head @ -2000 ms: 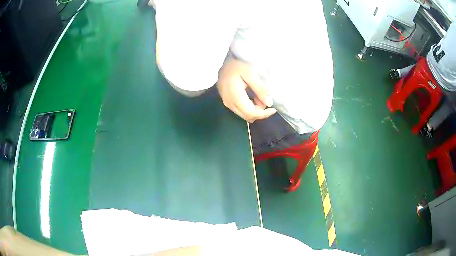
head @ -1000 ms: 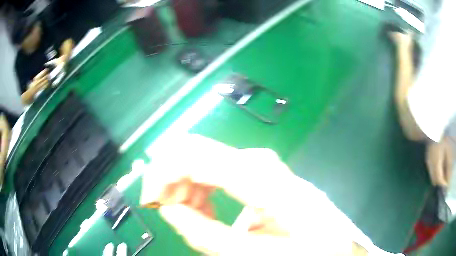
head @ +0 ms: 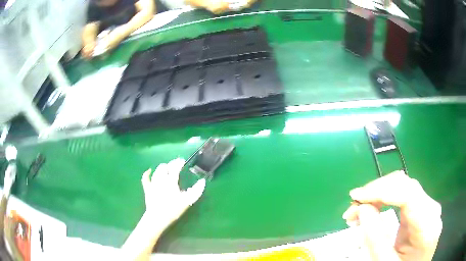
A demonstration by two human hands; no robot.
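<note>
A black phone middle frame (head: 213,157) lies tilted over the green belt in the middle left, blurred. My left hand (head: 168,188) is at its near end, with thumb and fingers around that end. My right hand (head: 398,216) is at the lower right, thumb and forefinger pinched on a small dark strip part (head: 356,203), mostly hidden by the fingertips. A second phone middle frame (head: 386,145) lies on the belt just beyond my right hand, its near end covered by the hand.
Stacked black blister trays (head: 199,76) stand beyond the belt's pale line, with clear plastic (head: 89,97) to their left. A yellow tray edge (head: 276,255) shows at the bottom. An orange object (head: 19,237) lies at lower left. People's arms show at the far side.
The view has swung left. My right hand, with the strip part, now appears at the lower right. My left hand has come fully into view, now around the nearer frame's end.
</note>
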